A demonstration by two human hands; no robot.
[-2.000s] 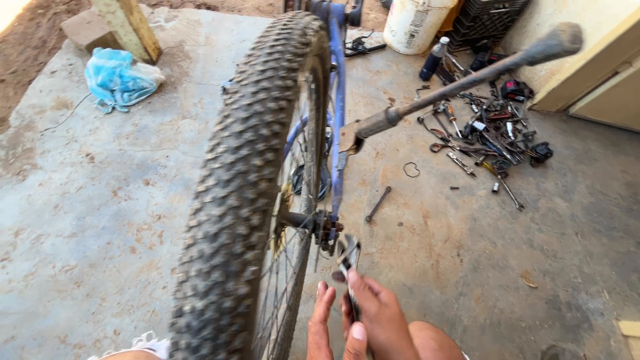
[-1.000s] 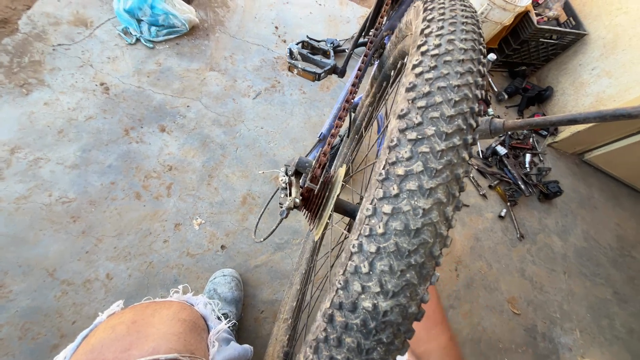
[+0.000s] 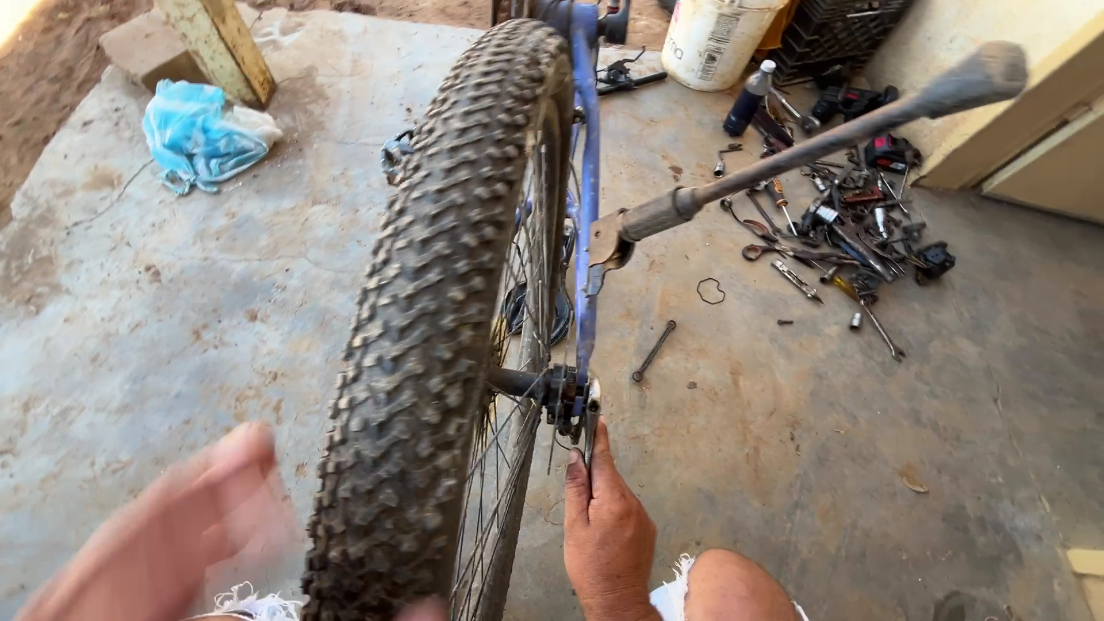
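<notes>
A bicycle's knobby rear tire (image 3: 431, 293) runs up the middle of the view, beside the blue frame tube (image 3: 587, 172). My right hand (image 3: 609, 526) grips a metal wrench (image 3: 592, 431) between thumb and fingers, its head at the axle end of the wheel hub (image 3: 565, 398). To the left of the tire is my left hand (image 3: 190, 517), blurred, with nothing seen in it. A long metal bar with a tubular end (image 3: 776, 159) slants up to the right from the frame tube.
Right of the wheel, a combination wrench (image 3: 654, 352) lies on the concrete. Farther right are a pile of tools (image 3: 849, 233) and a bottle (image 3: 749, 99). Behind them stand a white bucket (image 3: 720, 39) and a black crate (image 3: 832, 34). A blue plastic bag (image 3: 203, 134) lies at upper left.
The view has swung from the chain side back to the other side of the wheel. Two seconds ago both hands were together near the wrench; now my left hand is left of the tire.
</notes>
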